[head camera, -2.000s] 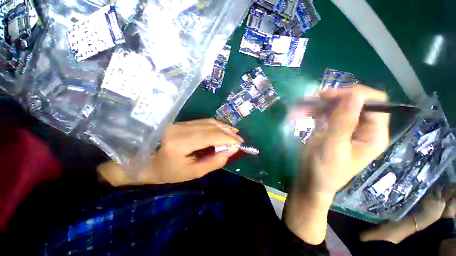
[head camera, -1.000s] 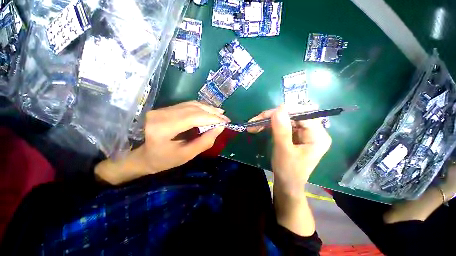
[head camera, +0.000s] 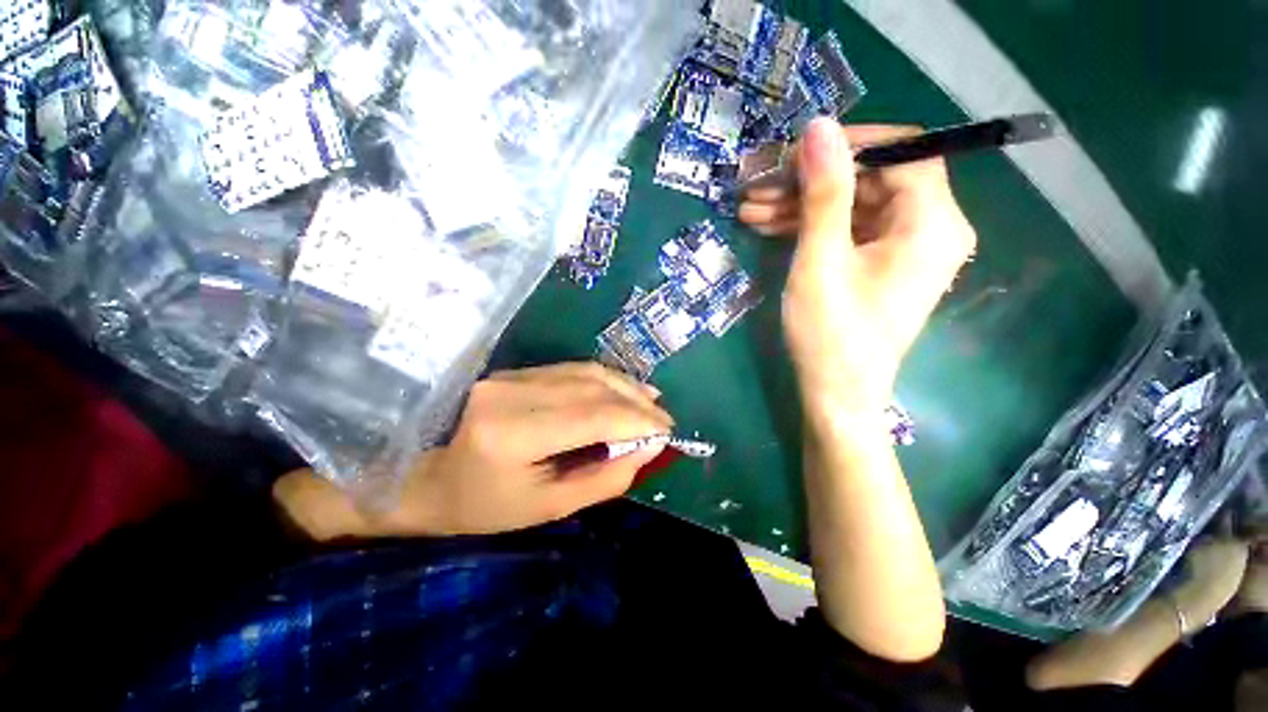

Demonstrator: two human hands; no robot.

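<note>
My left hand (head camera: 535,442) holds a small circuit board (head camera: 687,447) edge-on at its fingertips, low over the green bench top. My right hand (head camera: 883,257) holds dark tweezers (head camera: 946,141) like a pen. Its fingertips are at a heap of blue and silver circuit boards (head camera: 709,109) at the upper middle. The tweezers' fine tip cannot be made out there. More loose boards (head camera: 681,303) lie between my two hands and the heap.
A large clear bag of boards (head camera: 376,264) fills the left. A similar right bag (head camera: 1112,473) lies at the right edge of the work area, with another person's hand (head camera: 1161,619) below it. A pale strip (head camera: 1071,181) crosses the bench. Tiny pale scraps lie near the table edge.
My right hand has moved from beside my left hand up to the heap of boards. My left hand still holds its board. The camera view has shifted.
</note>
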